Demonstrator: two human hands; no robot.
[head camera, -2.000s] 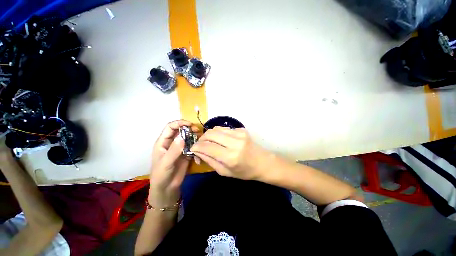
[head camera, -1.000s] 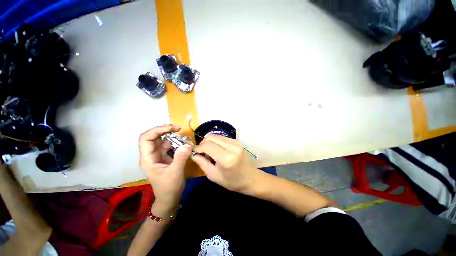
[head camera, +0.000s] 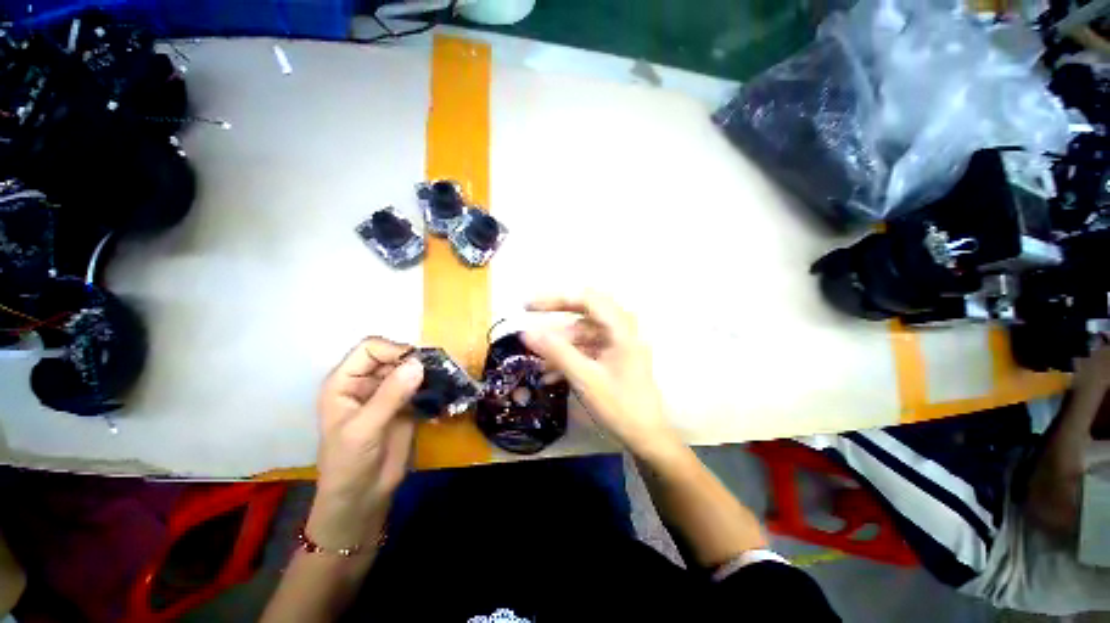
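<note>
My left hand (head camera: 369, 408) pinches a camera module (head camera: 441, 383) by its edge, just left of a black round camera housing (head camera: 523, 411). The housing stands open side up at the bench's near edge, with wires and a pale round spot inside. My right hand (head camera: 599, 361) is over the housing's upper right rim with fingers bent; whether it pinches a wire is not clear. A thin dark lead loops up beside its fingertips. Three spare camera modules (head camera: 391, 236) lie around the orange tape, lens barrels up.
Waiting housings (head camera: 91, 353) are heaped at the left. Units with housings fitted (head camera: 901, 270) and a clear plastic bag (head camera: 840, 122) of black parts are at the right. A blue bin (head camera: 231, 15) stands beyond. Red stools (head camera: 840, 501) and another person's arm (head camera: 1077, 420) are below right.
The view has shifted. My right hand has moved off the module and opened somewhat over the housing, which now shows more fully. My left hand still holds the module, now turned.
</note>
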